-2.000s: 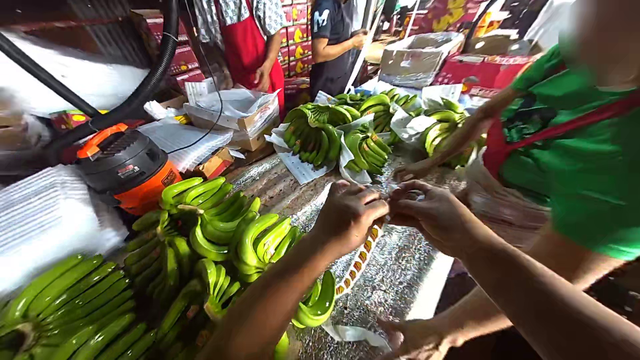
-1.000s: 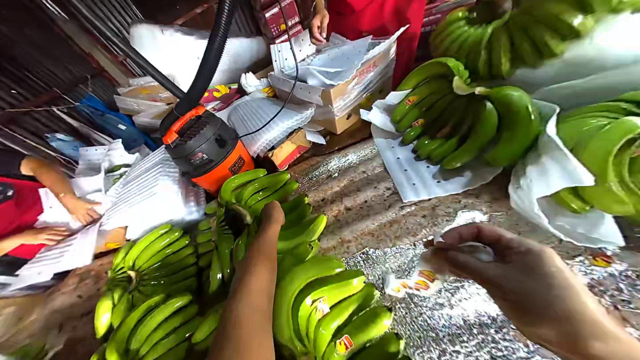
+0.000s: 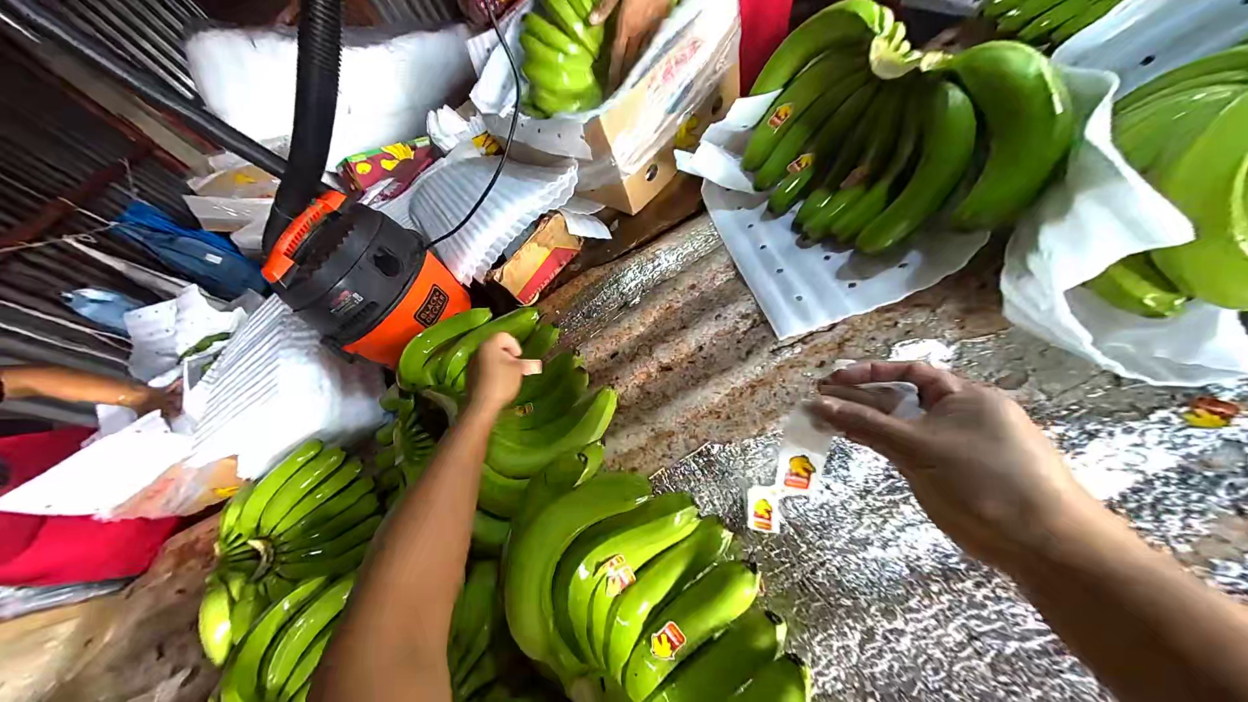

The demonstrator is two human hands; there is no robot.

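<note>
My right hand (image 3: pixel 936 429) pinches a strip of banana stickers (image 3: pixel 799 472) on white backing, which hangs over the wet tabletop. My left hand (image 3: pixel 499 370) is at a cluster of green bananas (image 3: pixel 546 429), its fingers bent; a small pale piece shows at the fingertips, and whether it is held I cannot tell. Nearer me lies another green banana cluster (image 3: pixel 624 585) with stickers on two of its fruits. More unstickered-looking bananas (image 3: pixel 297 517) lie at the left.
An orange and black vacuum (image 3: pixel 375 283) stands behind the bananas. A sticker-bearing cluster (image 3: pixel 868 146) rests on a perforated white sheet (image 3: pixel 829 283) at the back. A lined carton (image 3: pixel 643 127) holds bananas near a person's hand. Another person's arm (image 3: pixel 88 385) is at the left.
Two seconds ago both my hands were together at the sticker strip; now they are apart. Bananas now show in the carton behind, where none showed one second ago.
</note>
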